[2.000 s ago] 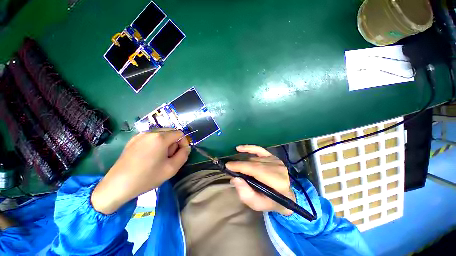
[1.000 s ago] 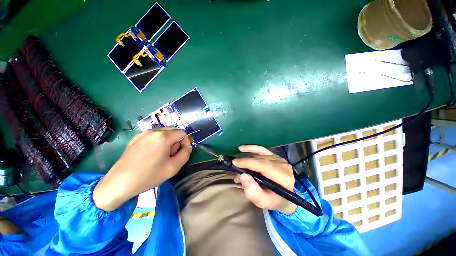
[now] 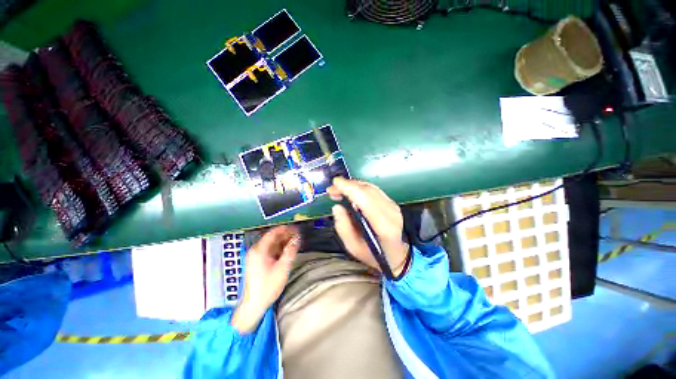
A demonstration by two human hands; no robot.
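A group of glossy black LCD display modules (image 3: 279,203) with orange and blue flex circuits lies near the bench's front edge, with bright glare on it. My right hand (image 3: 374,226) grips a black soldering iron (image 3: 368,235); its front end points up over the right side of this group and is blurred. Whether the tip touches is unclear. My left hand (image 3: 270,266) is blurred, off the modules and in front of the bench edge. Its fingers are curled close together; whether it holds anything cannot be told. A second module group (image 3: 279,31) lies farther back.
Red-and-black wire bundles (image 3: 111,126) lie at left. A round wire guard (image 3: 391,9) shows at the back. A brown tub (image 3: 541,66), white paper (image 3: 535,118) and black unit with cables are at right. A slotted tray (image 3: 511,252) and white sheet (image 3: 169,280) are below the bench edge.
My left hand has moved away from the modules, down towards my body. My right hand has raised the iron over the modules, pointing upward. The view has shifted and the near modules show more fully.
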